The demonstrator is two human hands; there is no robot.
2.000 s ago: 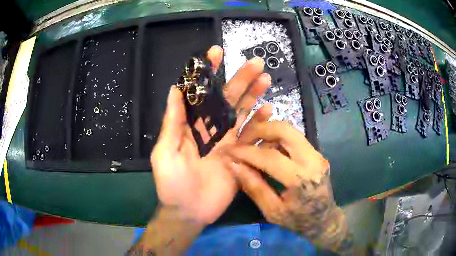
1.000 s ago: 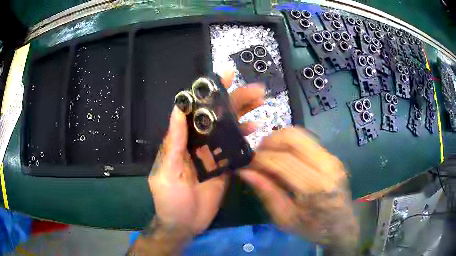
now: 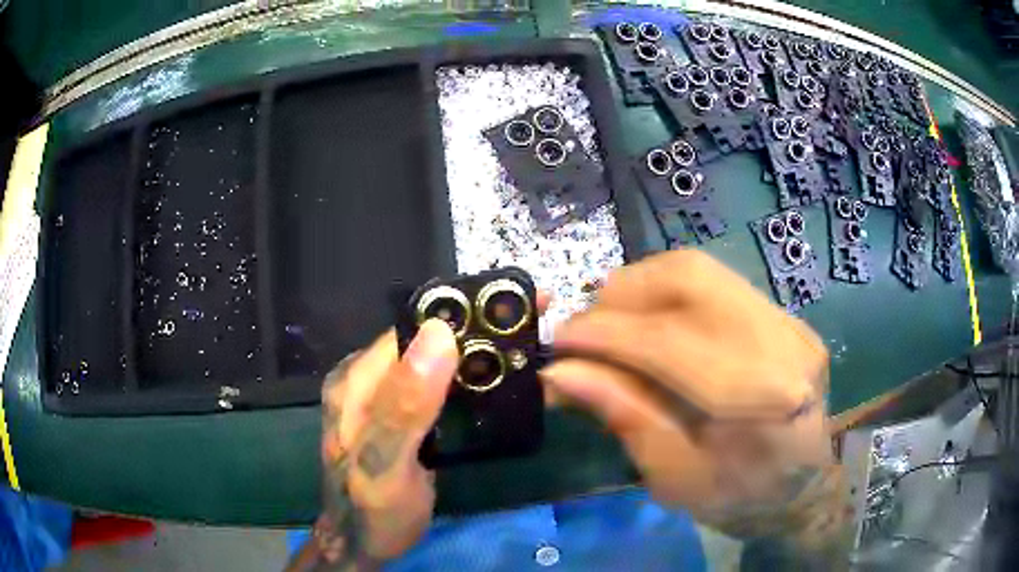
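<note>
A black camera module [image 3: 492, 419] with three gold-rimmed lenses is held upright over the tray's front edge, lenses facing me. My left hand [image 3: 386, 436] grips it from the left, thumb on the upper-left lens. My right hand [image 3: 715, 391] is at the module's right edge, thumb and forefinger close together and slightly blurred; whether they pinch something cannot be seen. The divided tray [image 3: 436, 190] lies beyond. Its rightmost compartment holds a heap of small clear-white pieces [image 3: 481, 212] with another black module [image 3: 553, 179] on top.
Many black modules [image 3: 793, 251] lie on the green bench right of the tray. Tiny bits [image 3: 201, 246] are scattered in the second tray compartment, a few small rings in the leftmost. A pale conveyor rail [image 3: 279, 45] runs behind. Clear plastic bags [image 3: 922, 458] are at lower right.
The module has moved down and right and turned more upright, lenses facing me. My left thumb has shifted onto a lens. My right hand has moved to the module's right edge. The view has shifted.
</note>
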